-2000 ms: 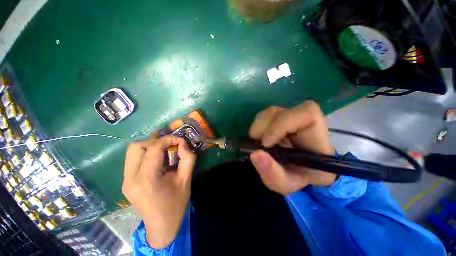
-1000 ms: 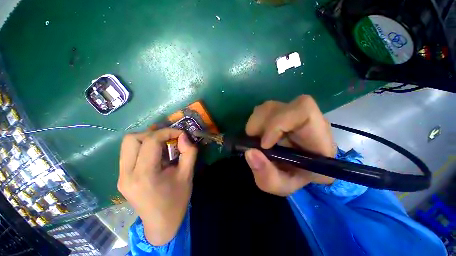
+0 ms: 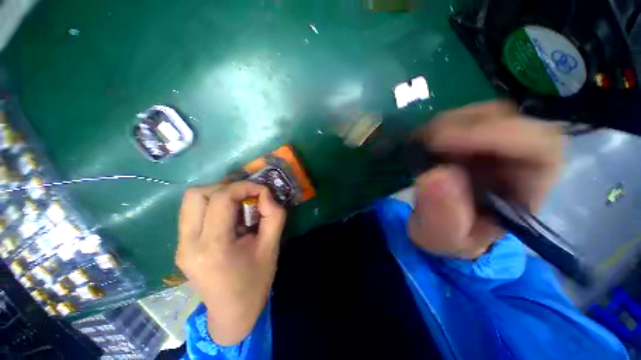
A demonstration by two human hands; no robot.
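My left hand [image 3: 228,242] pinches a small silver battery cell with an orange end [image 3: 249,211] at the near edge of a watch case [image 3: 278,184]. That case sits in the orange holding fixture [image 3: 303,184] at the bench edge, partly hidden by my fingertips. My right hand [image 3: 485,176] is blurred, right of the fixture, and holds the black soldering iron [image 3: 538,235]. The iron's metal tip [image 3: 360,129] is blurred and stands away from the case. A thin solder wire [image 3: 91,179] runs from the left to near my left hand.
A second open watch case [image 3: 164,133] lies on the green mat [image 3: 232,42]. A clear tray of cells [image 3: 63,246] is at left. A white notched piece [image 3: 412,91] lies right of centre. The black fan [image 3: 545,62] stands at upper right. A blue plastic object [image 3: 620,314] is at lower right.
My right hand has moved right and slightly up with the iron, taking the tip away from the case. My left hand stays at the fixture with the cell. The view has shifted slightly.
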